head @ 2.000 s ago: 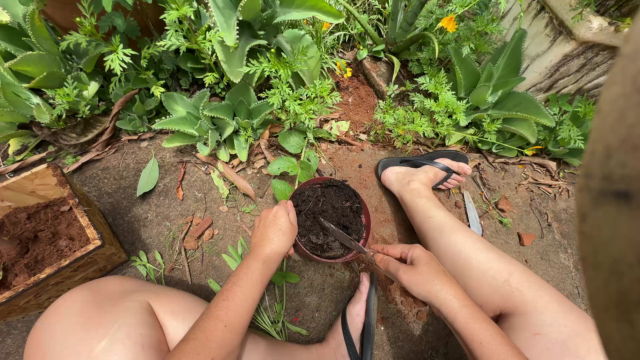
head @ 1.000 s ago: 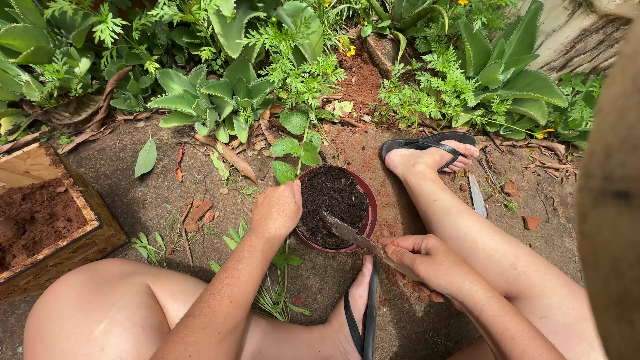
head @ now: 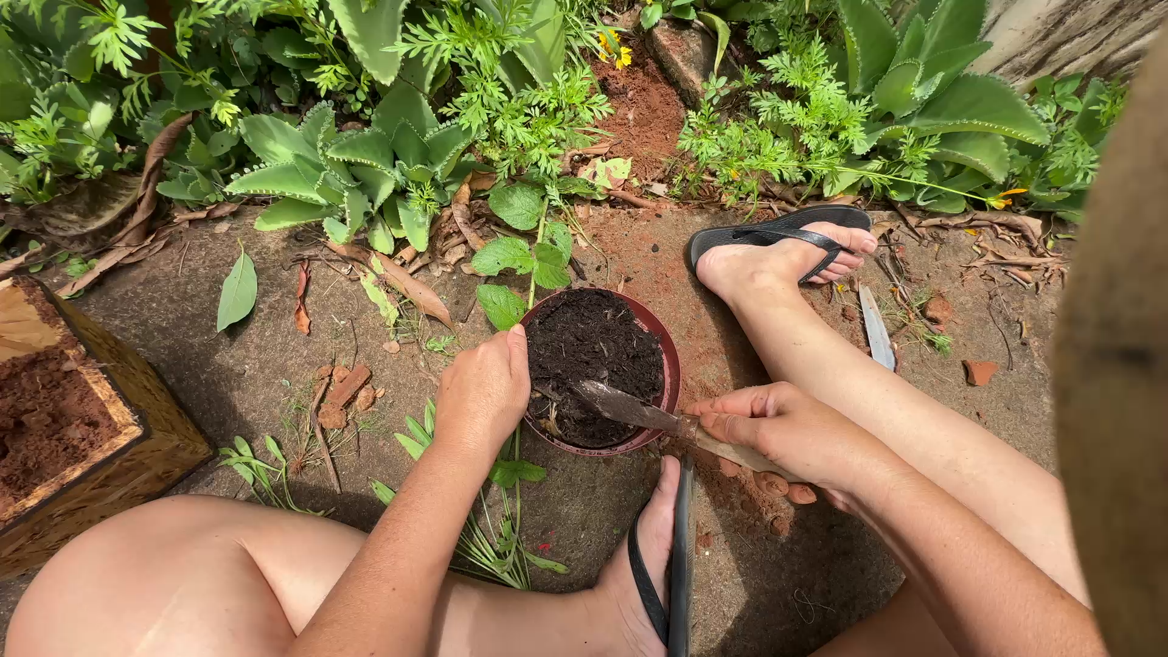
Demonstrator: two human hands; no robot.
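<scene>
A round reddish-brown plastic pot (head: pixel 672 365) full of dark soil (head: pixel 598 342) stands on the concrete between my feet. My left hand (head: pixel 482 388) grips the pot's left rim, fingers curled over it. In my right hand (head: pixel 776 424) is the wooden handle of a small trowel (head: pixel 630 406); its soil-smeared metal blade points left and rests on the soil near the front right of the pot. Leafy green stems (head: pixel 511 255) lie behind the pot, and more cut stems (head: pixel 497 538) lie in front of it, partly hidden by my left forearm.
At the left is a wooden box (head: pixel 137 429) holding reddish earth. A knife blade (head: pixel 876 328) lies beyond my right shin. Brick pieces (head: pixel 342 392) and dry leaves are scattered about. Plants (head: pixel 383 173) line the back edge, and a blurred brown post-like thing (head: pixel 1113 347) fills the right edge.
The trowel's blade has shifted within the pot, from the middle of the soil towards the front right. My left hand has stayed at the pot's left rim.
</scene>
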